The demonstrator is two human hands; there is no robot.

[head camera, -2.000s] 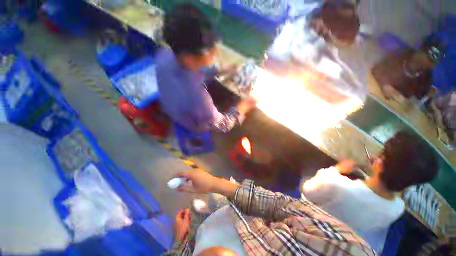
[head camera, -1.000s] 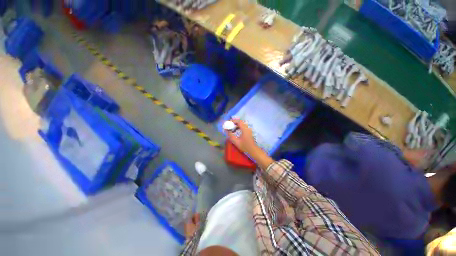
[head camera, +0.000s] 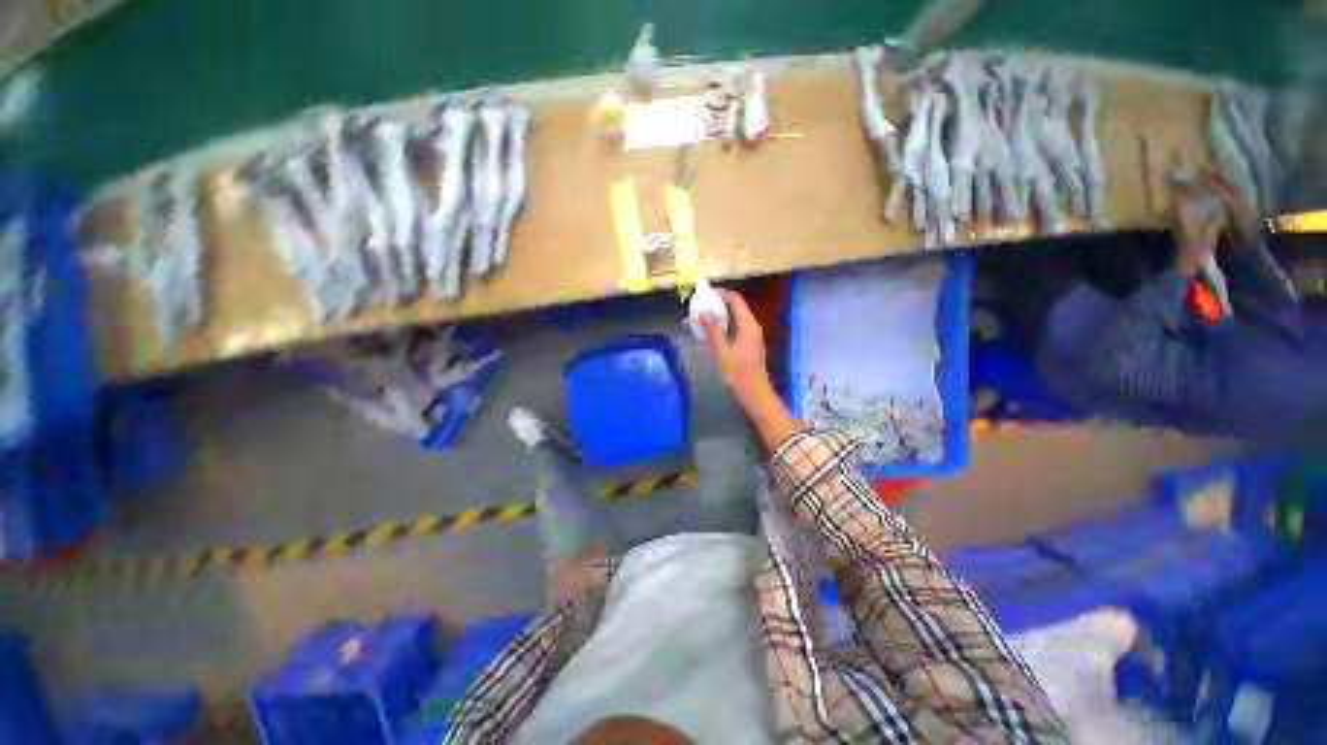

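My right hand (head camera: 739, 349) holds a small white bottle (head camera: 707, 309), its tip pointing at the bench's front edge, just below the yellow strips. The two yellow strips (head camera: 629, 233) lie on the tan bench (head camera: 793, 197), with a small pale piece (head camera: 656, 246) between them. My left hand (head camera: 576, 576) hangs low beside my body; it is blurred and its fingers cannot be made out.
Rows of grey moulded pieces (head camera: 393, 204) lie left, and more (head camera: 993, 146) lie right. A white sheet (head camera: 662, 124) lies behind the strips. A blue stool (head camera: 626, 400) and blue bin (head camera: 873, 342) stand below. Another person's sleeve (head camera: 1121, 349) is at right. Blue crates (head camera: 342, 677) stand behind.
The view has turned from the aisle and other workers to face the bench. My right hand, still holding the white bottle, is now at the bench edge by the yellow strips.
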